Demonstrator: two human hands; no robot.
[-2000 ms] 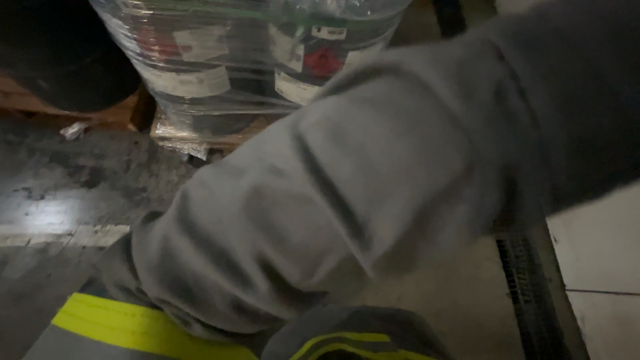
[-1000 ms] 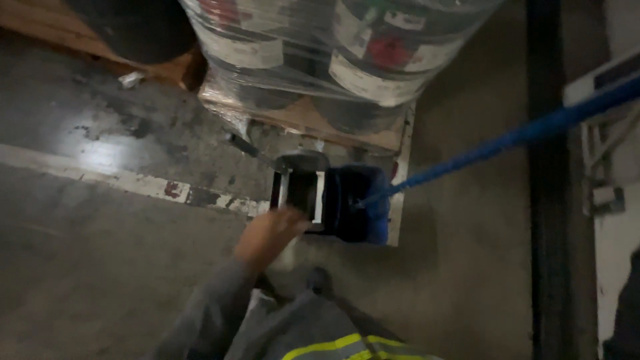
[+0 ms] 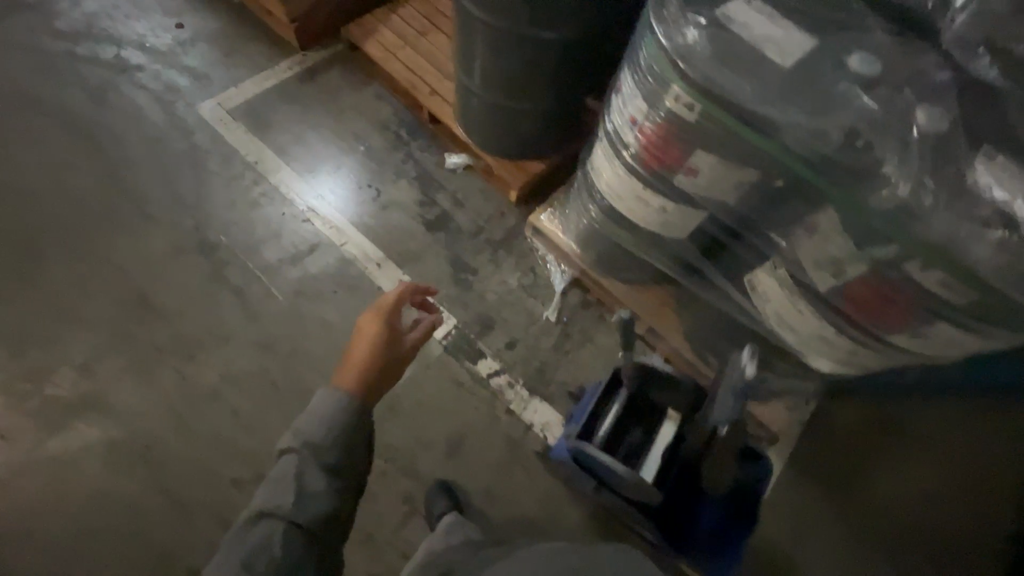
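Note:
My left hand [image 3: 390, 340] reaches out over the concrete floor, fingers bent and apart, holding nothing. Beneath it runs a worn white floor line [image 3: 352, 238]. My right hand is out of view. To the right of my left hand stands a blue mop bucket [image 3: 724, 512] with a dark wringer [image 3: 632, 428] on it, its grey handle [image 3: 626, 332] sticking up. A blurred grey part [image 3: 732, 388] rises beside the wringer; what it is cannot be told. The bucket is close to a pallet's edge.
Plastic-wrapped drums [image 3: 720, 184] with labels stand on a wooden pallet [image 3: 640, 308] at the right. Behind them, a dark drum [image 3: 532, 80] stands on another wooden pallet [image 3: 408, 48]. Scraps of plastic wrap [image 3: 556, 280] lie by the pallets. My shoe [image 3: 442, 502] shows at the bottom.
My left hand was by the bucket's wringer one second ago and is now away from it, to the left. The blue pole seen then at the right no longer shows. The view has turned.

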